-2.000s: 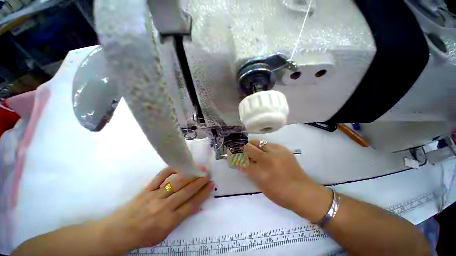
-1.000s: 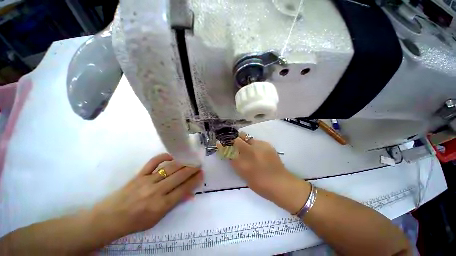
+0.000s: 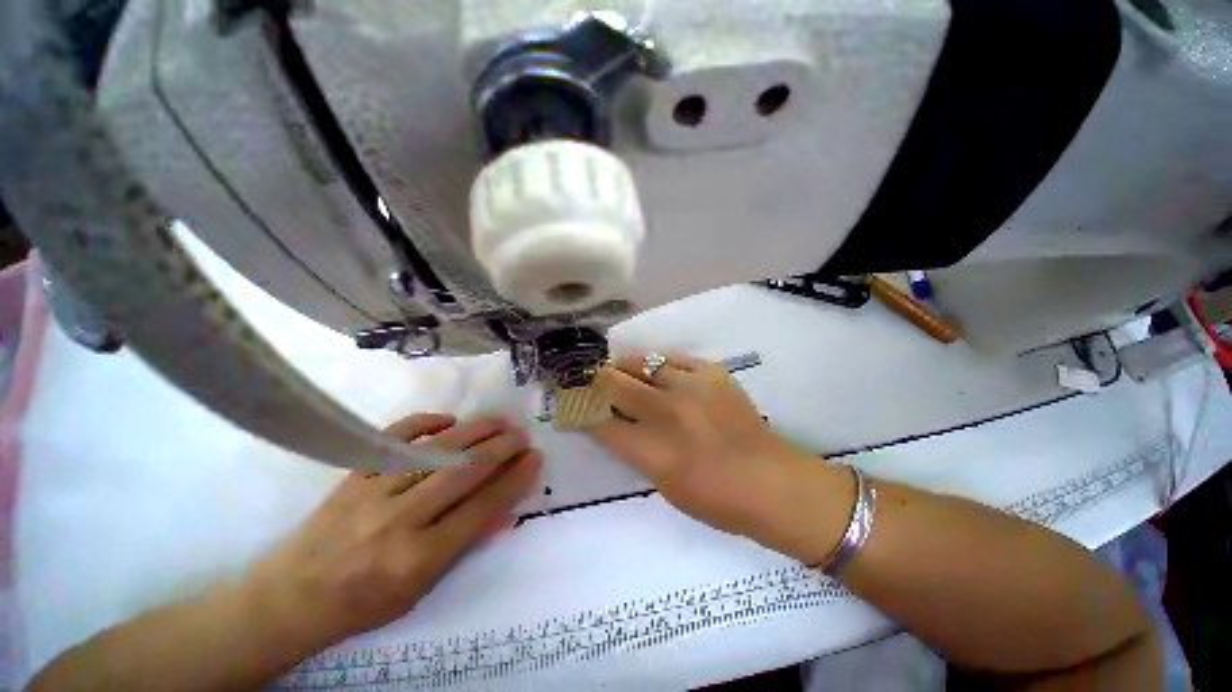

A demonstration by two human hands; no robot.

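Note:
The white sewing machine head (image 3: 797, 149) fills the top of the view, with a white ribbed tension dial (image 3: 557, 227). The presser foot area (image 3: 530, 368) is small and partly hidden under it. A tan striped block (image 3: 582, 403) sits beside the foot. My right hand (image 3: 696, 433) is just right of the block, fingertips at it; whether they grip anything is unclear. My left hand (image 3: 405, 521) lies flat left of the foot, fingers extended, partly behind the curved white guard (image 3: 230, 358). Sheer white fabric under the left fingers is hard to tell from the white table.
The white table (image 3: 946, 466) has a printed ruler scale (image 3: 568, 629) along its front edge. A slim grey rod (image 3: 742, 361) lies behind my right hand. Black handles (image 3: 824, 291) and a brown stick (image 3: 912, 310) lie under the machine arm. A pink edge (image 3: 19, 365) shows at far left.
The camera view has moved closer to the machine head, so the dial and guard look larger and further left. Both hands keep nearly the same places beside the foot.

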